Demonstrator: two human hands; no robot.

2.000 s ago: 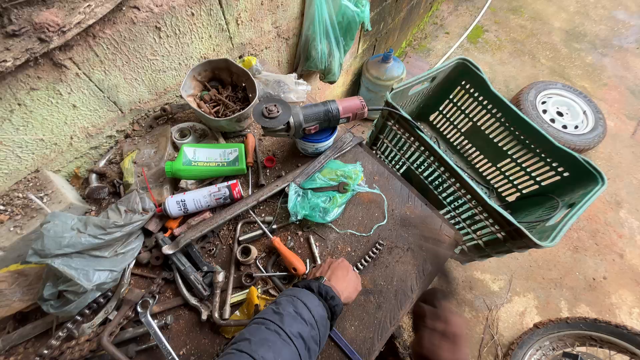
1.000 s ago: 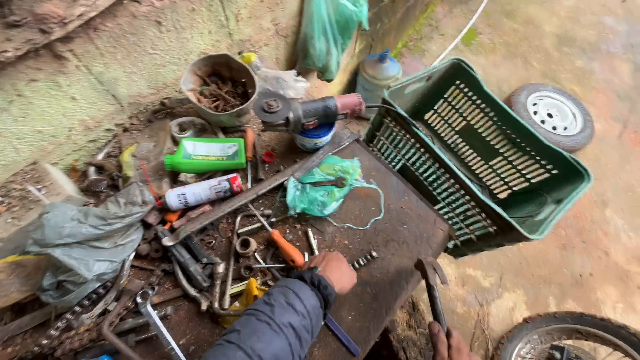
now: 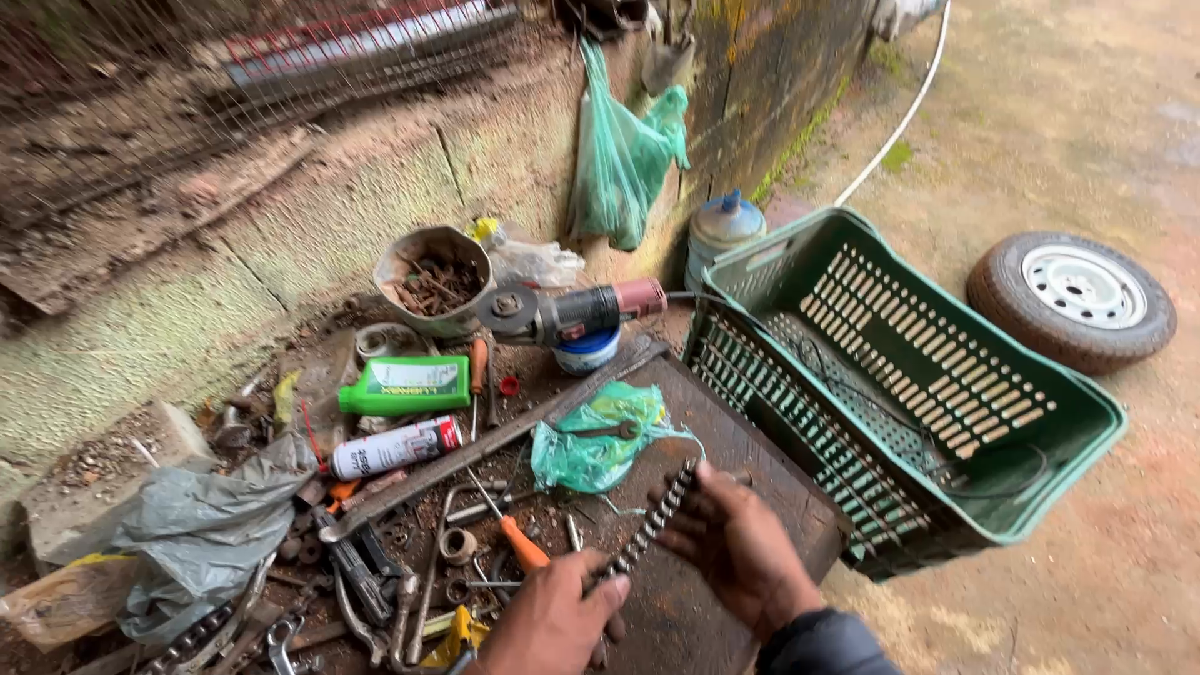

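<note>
A short length of roller chain (image 3: 653, 520) is held up at a slant over the dark tabletop. My left hand (image 3: 561, 614) pinches its lower end between thumb and fingers. At the upper end, my right hand (image 3: 741, 544) has its thumb against the chain and its fingers behind it. Just beyond the chain lies a green plastic bag (image 3: 595, 450) with a wrench (image 3: 605, 430) on it. An orange-handled screwdriver (image 3: 523, 544) rests beside my left hand. The hammer cannot be made out clearly; my right hand may hide part of it.
An angle grinder (image 3: 572, 312) rests on a blue-rimmed tub (image 3: 589, 352) at the back. Left of the hands are a long metal bar (image 3: 497, 436), a spray can (image 3: 398, 448), a green bottle (image 3: 408, 384) and loose tools. A green crate (image 3: 1106, 450) stands right, before a wheel (image 3: 1073, 295).
The chain has been lifted off the tabletop, where my left hand had it. My right hand, which held a hammer at the right, has come to the chain. The view has tilted up.
</note>
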